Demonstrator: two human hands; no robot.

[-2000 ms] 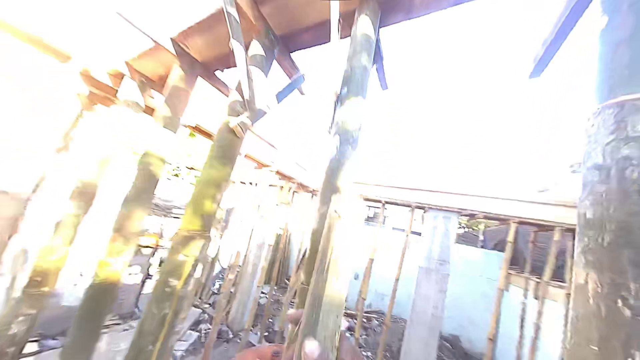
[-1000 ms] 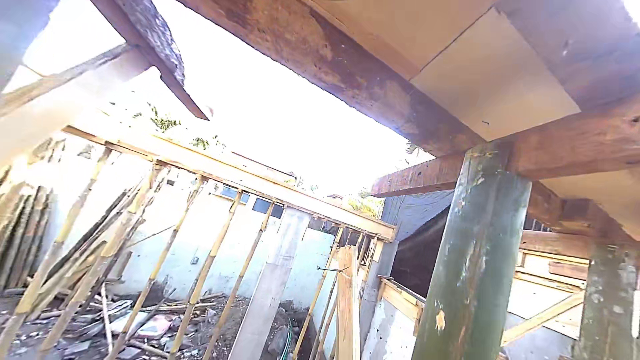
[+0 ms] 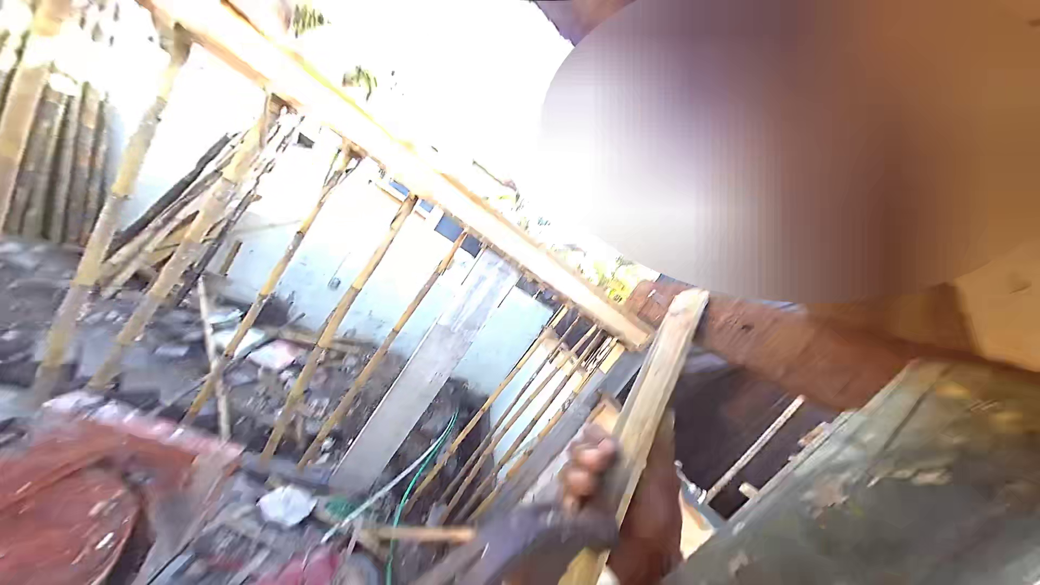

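A pale wooden batten [image 3: 660, 382] stands tilted at the lower centre right. Curled fingers show at its left edge, and skin shows on its right side; these seem to be my right hand [image 3: 589, 465], closed around the batten. A dark, blurred object [image 3: 556, 532] lies just below the fingers; its kind is unclear. My left hand cannot be told apart in the blur. Right of the batten, a reddish-brown timber beam [image 3: 780, 337] runs above a thick, weathered grey-green post [image 3: 861, 487].
A long wooden beam [image 3: 431, 183] crosses diagonally above several bamboo poles [image 3: 357, 296] and a grey plank [image 3: 426, 370]. Behind is a pale wall [image 3: 313, 272]. Rubble covers the ground, with a reddish object [image 3: 73, 487] and green cord [image 3: 422, 467]. A smeared round patch hides the upper right.
The view has swung down towards the rubble. Fingers now show at the pale batten, where no hand was visible one second ago. Two seconds ago, hands were around a pole at the bottom.
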